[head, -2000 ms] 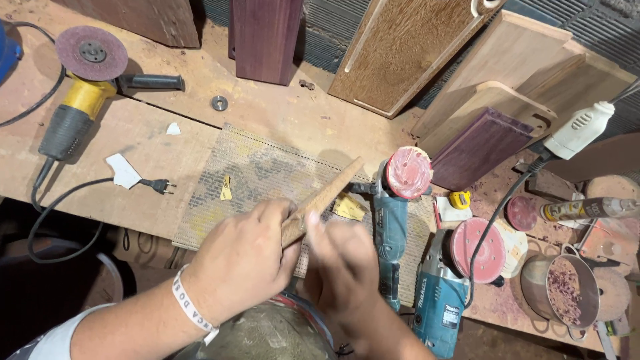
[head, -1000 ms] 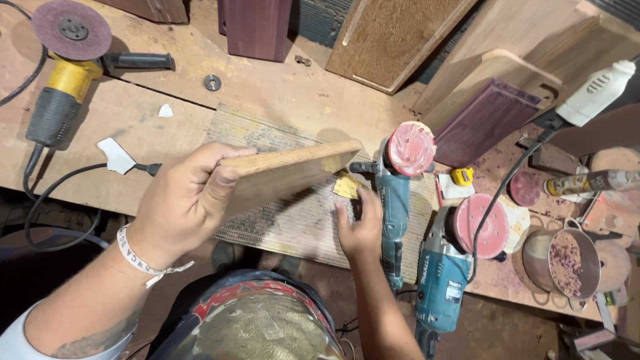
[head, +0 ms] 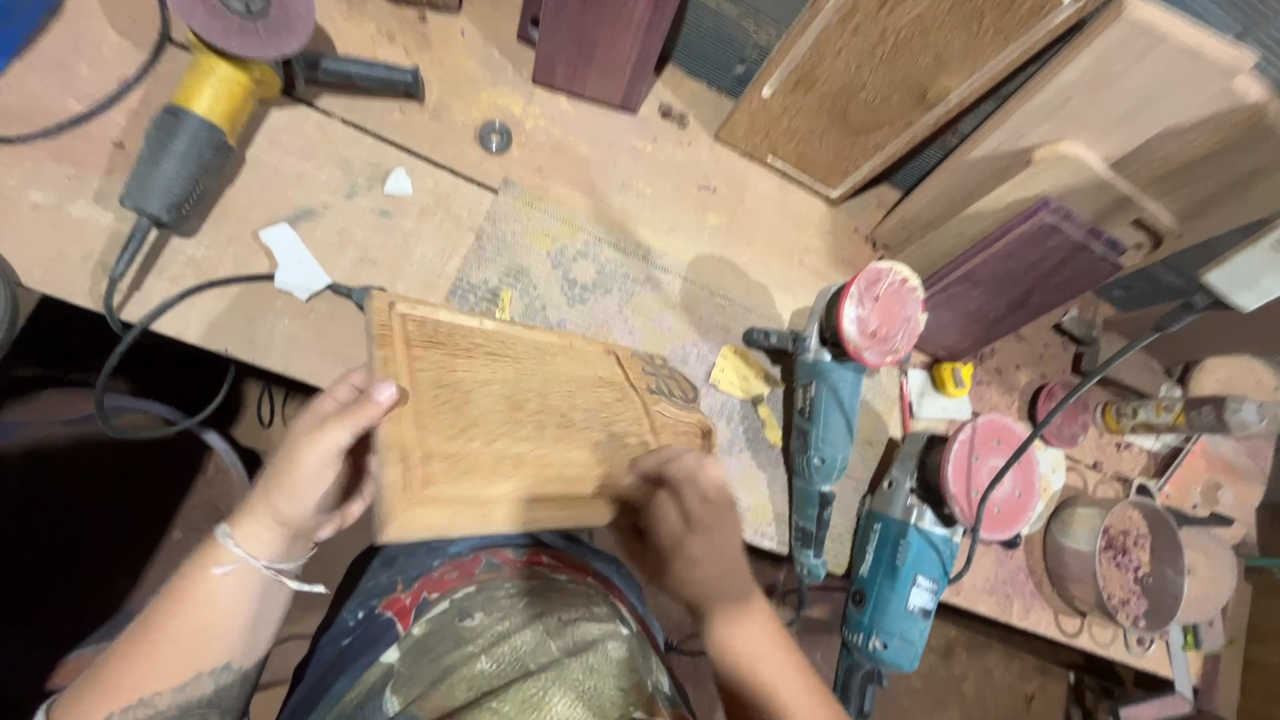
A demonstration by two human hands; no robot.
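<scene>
A grooved wooden cutting board with a dark marking near its right end is held up in front of my body, its face toward the camera. My left hand grips its left edge, thumb on the face. At the lower right edge is my right hand, blurred, with curled fingers; whether it holds anything else is hidden. Behind the board lies a worn patterned mat. Torn yellow sandpaper rests on the mat, right of the board.
Two teal Makita grinders with red pads lie at the right. A yellow angle grinder lies at the left. Boards lean along the back. A metal pot, a yellow tape measure and a hanging cable are farther right.
The board, seen nearly edge-on before, now shows its grooved face. My left hand has moved lower on its left side. My right hand has come from beside the sandpaper to the board's lower right edge.
</scene>
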